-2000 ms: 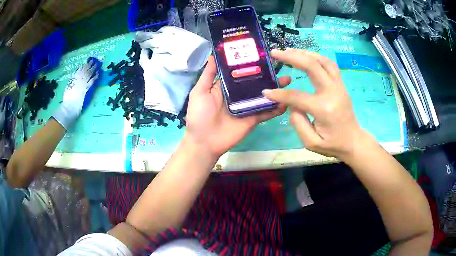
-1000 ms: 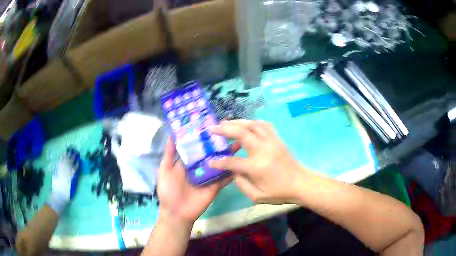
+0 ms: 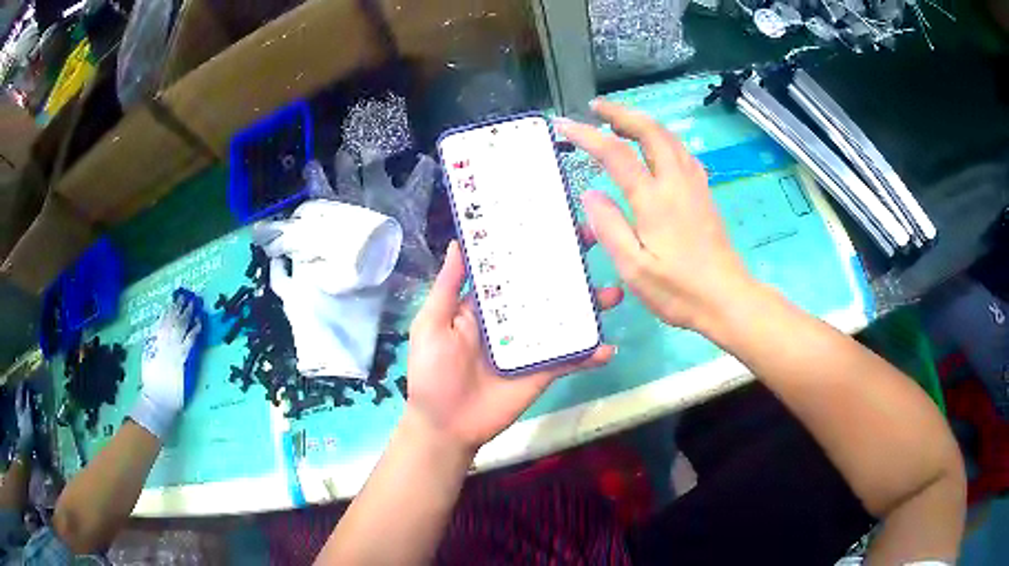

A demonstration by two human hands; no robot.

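A smartphone [image 3: 522, 243] with a white screen showing a list of small icons lies in my left hand [image 3: 470, 370], held upright over the bench by the palm and fingers. My right hand [image 3: 664, 221] is bare and holds nothing; its fingers are apart and hover at the phone's right edge. A white tube-like cloth [image 3: 332, 290] lies left of the phone on a pile of black plastic brackets [image 3: 257, 356]. A crinkled clear bag or glove [image 3: 401, 205] lies beside the cloth.
A neighbour's gloved hand [image 3: 168, 365] is at left, near another black bracket pile [image 3: 96, 381]. Blue bins [image 3: 271, 163] and cardboard boxes [image 3: 432, 61] stand behind the mat. Metal tubes [image 3: 841, 160] lie at right. A grey post [image 3: 567, 46] and a bag of silvery parts [image 3: 636, 35] are at the back.
The phone screen has gone from dark with a red and white pop-up, through a purple icon screen, to a white list. The view has shifted. My right hand's fingers have moved off the screen.
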